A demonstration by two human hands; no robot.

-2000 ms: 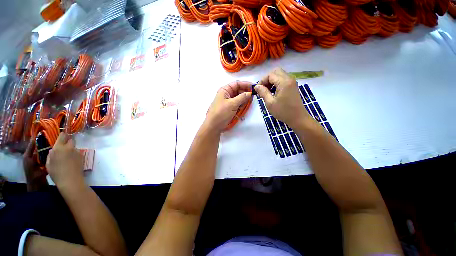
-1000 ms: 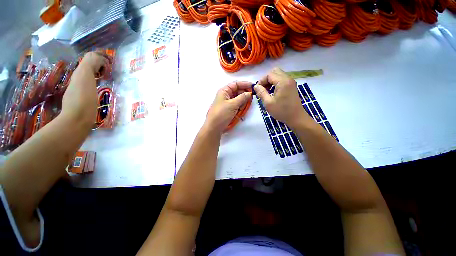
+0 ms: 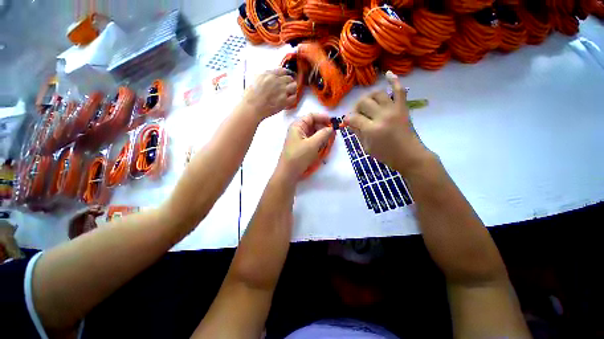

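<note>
An orange coiled cable (image 3: 320, 159) lies partly under my left hand, with a small black connector (image 3: 336, 123) at its end between my hands. My left hand (image 3: 306, 145) grips the cable near the connector. My right hand (image 3: 384, 124) pinches at the connector's other side with thumb and a finger; its index finger points up. Whether it holds a label I cannot tell. A label sheet (image 3: 376, 176) with rows of dark strips lies beside and partly under my right hand and forearm.
A neighbour's hand (image 3: 273, 91) reaches to the orange cable pile (image 3: 424, 33) at the back. Bagged coils (image 3: 151, 149) lie at left, near insert cards (image 3: 123, 212). A silvery stack (image 3: 151, 46) stands back left. A yellow-green strip (image 3: 417, 104) lies behind my right hand.
The neighbour's arm has moved right from the bagged coils to the cable pile. My right index finger has lifted, and the connector shows more clearly between my hands.
</note>
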